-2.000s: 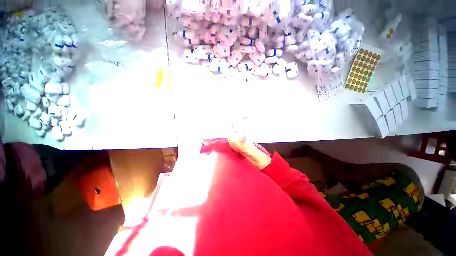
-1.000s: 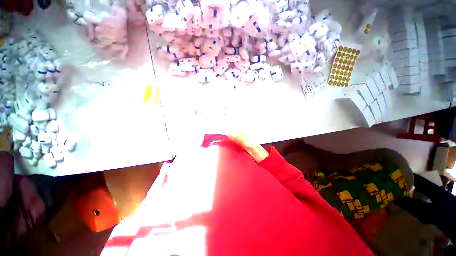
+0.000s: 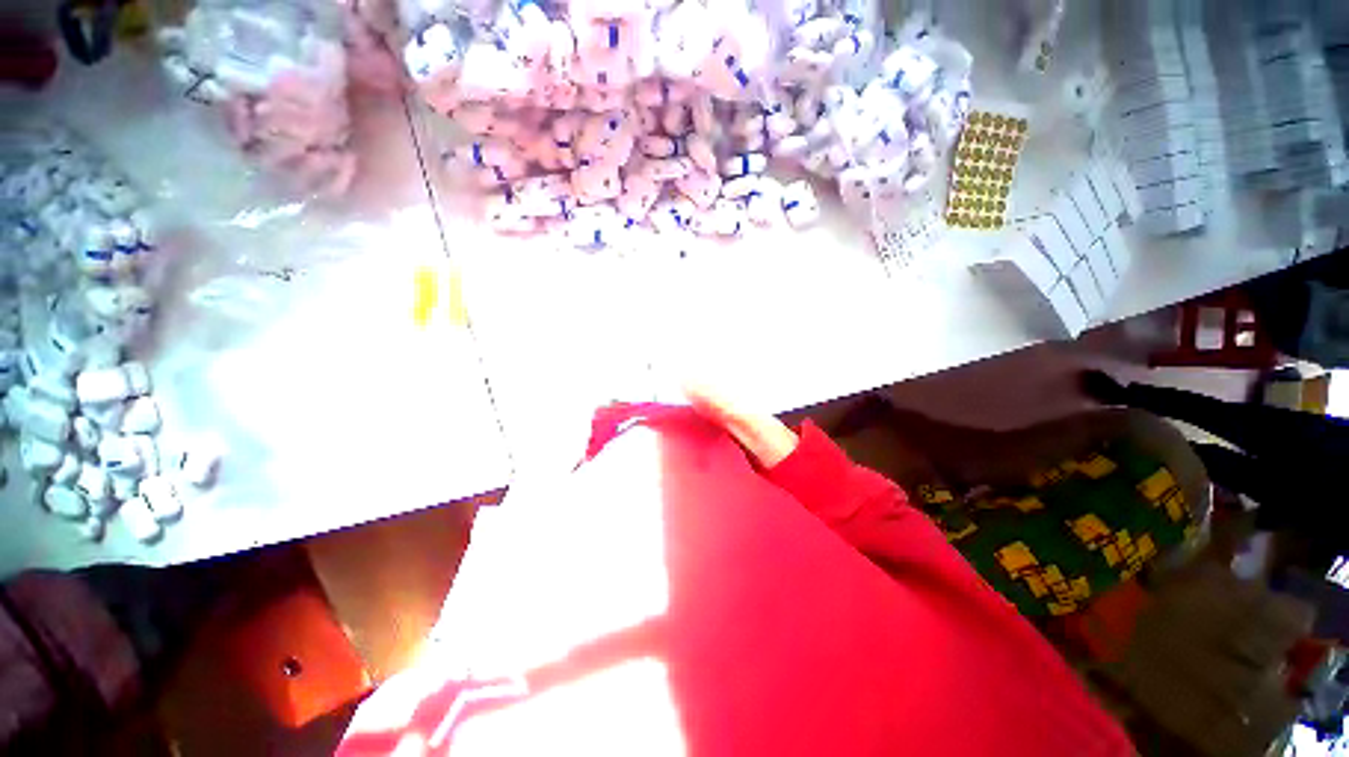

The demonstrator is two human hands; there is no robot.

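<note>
A heap of small white units with blue marks lies across the far middle of the white bench. Another heap of white units lies at the left. My right hand is at the bench's near edge, close to my red garment, partly lost in glare. Its fingertips are washed out, so I cannot tell what it holds. My left hand cannot be made out; the bright glare at the left of my garment hides that area.
A gold sticker sheet, a printed paper and white cartons lie at right. Clear bags and a yellow piece lie left of the joint. An orange-red container stands below. A person's patterned clothing shows at right.
The view has turned and shifted, so the bench edge now slopes more and the heaps sit further left. My right hand stays at the bench edge by my garment.
</note>
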